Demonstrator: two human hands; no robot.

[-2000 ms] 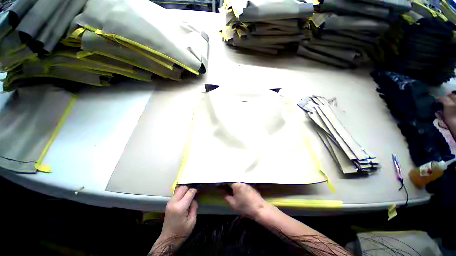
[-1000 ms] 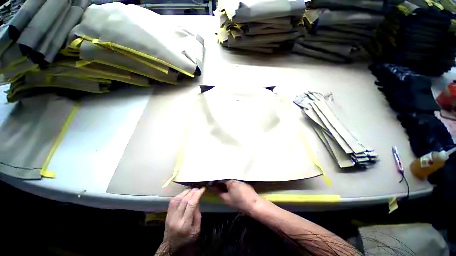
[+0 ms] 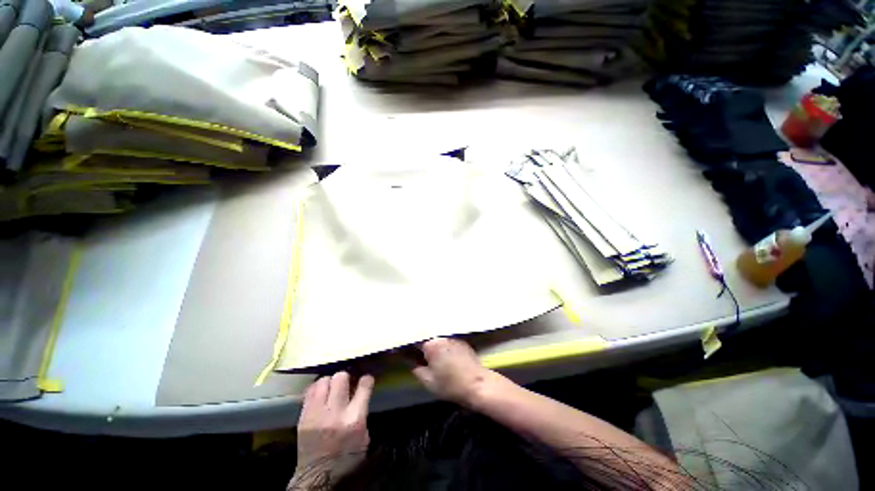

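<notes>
A large beige fabric panel (image 3: 403,259) lies flat before me, with yellow edge tape (image 3: 293,278) along its sides and small dark tabs (image 3: 326,173) at its far corners. My right hand (image 3: 451,372) is at the panel's near edge, fingertips partly under the raised edge; what they hold is hidden. My left hand (image 3: 333,422) is at the table edge just below the panel, fingers bent and close together; I cannot tell whether it grips anything. A yellow strip (image 3: 547,353) runs along the table edge right of my right hand. A fanned pile of narrow strips (image 3: 585,216) lies right of the panel.
Yellow-edged panels (image 3: 182,91) are heaped at left, with folded stacks (image 3: 422,38) at the back. At right are a pink-white tool (image 3: 708,257), a glue bottle (image 3: 772,256), dark ruffled pieces (image 3: 729,144) and a red tub (image 3: 811,120). More panels (image 3: 758,422) lie below the table.
The view has turned right, so the table's things sit further left in the picture. The panel's near edge is lifted more at its right side. My left hand has moved slightly down from the panel's edge.
</notes>
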